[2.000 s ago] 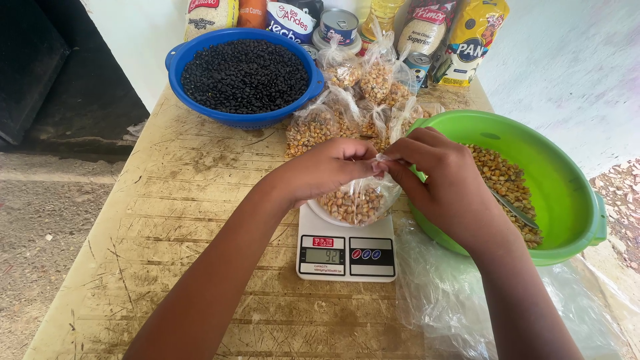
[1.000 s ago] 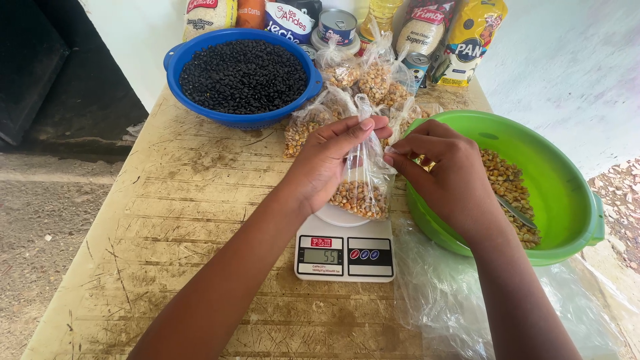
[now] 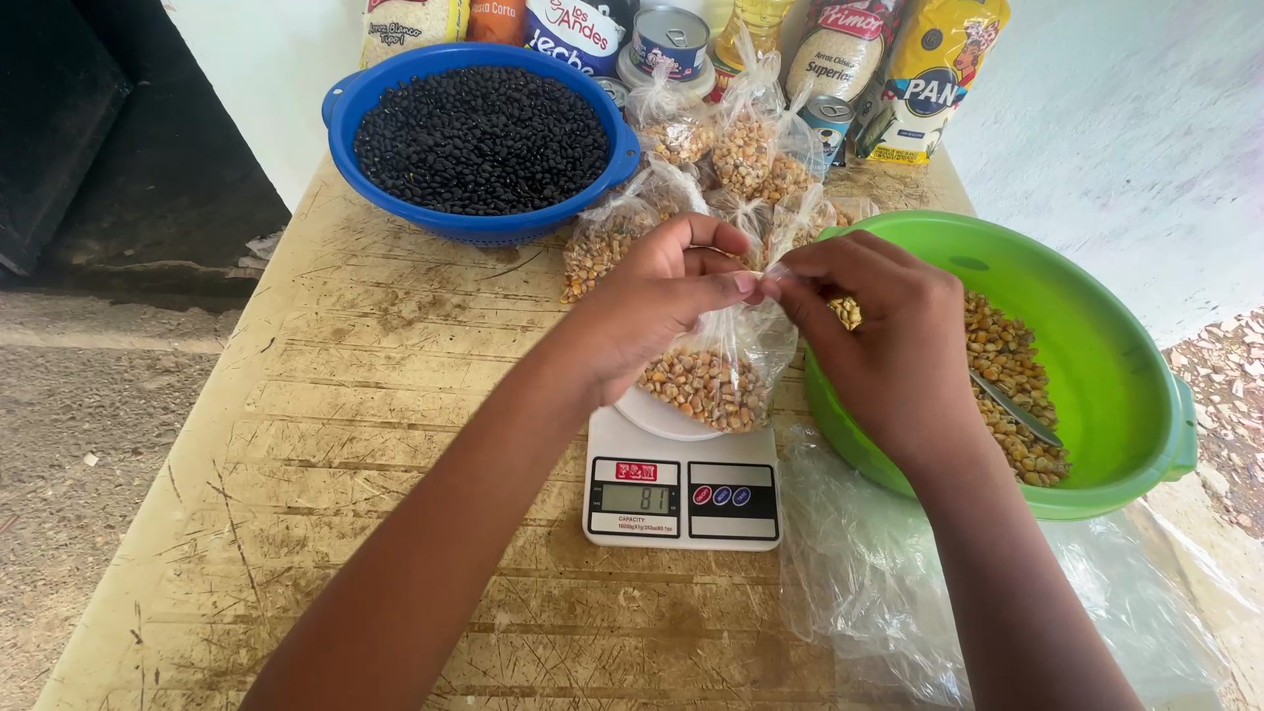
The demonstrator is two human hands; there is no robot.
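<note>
A clear plastic bag of corn kernels (image 3: 713, 383) rests on the round white plate of a digital kitchen scale (image 3: 681, 494). My left hand (image 3: 662, 306) pinches the bag's gathered neck between thumb and fingers. From the other side my right hand (image 3: 874, 326) grips the same neck, its fingertips close to those of the left. Behind my hands stand several knotted bags of corn (image 3: 746, 153). To the right, a green plastic basin (image 3: 1106, 365) holds loose corn (image 3: 1017, 395) and a metal spoon (image 3: 1014, 407), partly covered by my right hand.
A blue plastic colander (image 3: 341, 123) of black beans (image 3: 479, 138) sits at the back left of the scratched table (image 3: 395, 474). Food packages, including a yellow flour bag (image 3: 928, 84), and cans (image 3: 671, 44) line the back. Clear plastic bags (image 3: 987, 592) lie at the front right.
The fingers of both hands have shifted around the bag's neck. A second ago the left hand held the bag's top higher, with the fingertips farther apart; now they meet at the neck.
</note>
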